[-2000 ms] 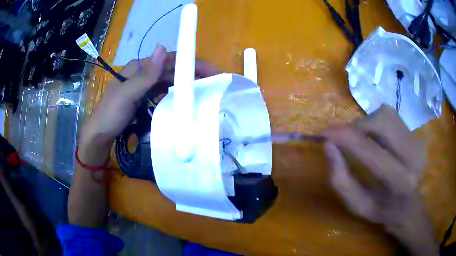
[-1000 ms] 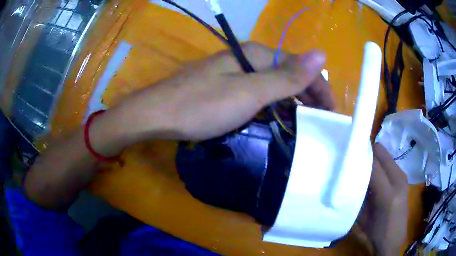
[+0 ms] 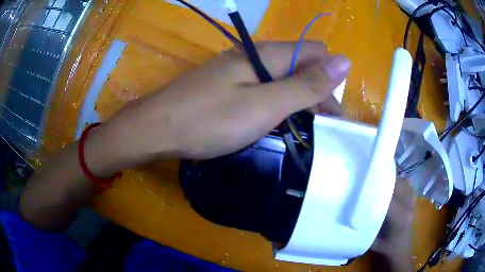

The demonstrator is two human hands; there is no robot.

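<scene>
The white camera housing [image 3: 340, 186] lies on its side in front of me, with one white antenna [image 3: 391, 122] pointing up. The glossy black camera head [image 3: 239, 186] extends from its left side. My left hand [image 3: 239, 101] rests over the top of the black part, with thumb and fingers at the housing's upper edge, holding wires. A black sleeved cable [image 3: 249, 48] and a thin purple wire [image 3: 300, 42] stick up past this hand. Yellow and grey wires run into the housing. My right hand [image 3: 396, 228] is mostly hidden behind the housing's right side; its fingertips do not show.
A white rear cover [image 3: 428, 154] with a thin wire lies right of the housing. More white covers [image 3: 462, 117] and black cables line the right edge. A clear blister tray [image 3: 45, 69] is at the upper left. Pale sheets lie on the orange bench covering [image 3: 154, 58].
The housing has turned from its open side showing to its outer side showing, with the black head now at left. My left hand moved over it. My right hand went from beside it to behind it.
</scene>
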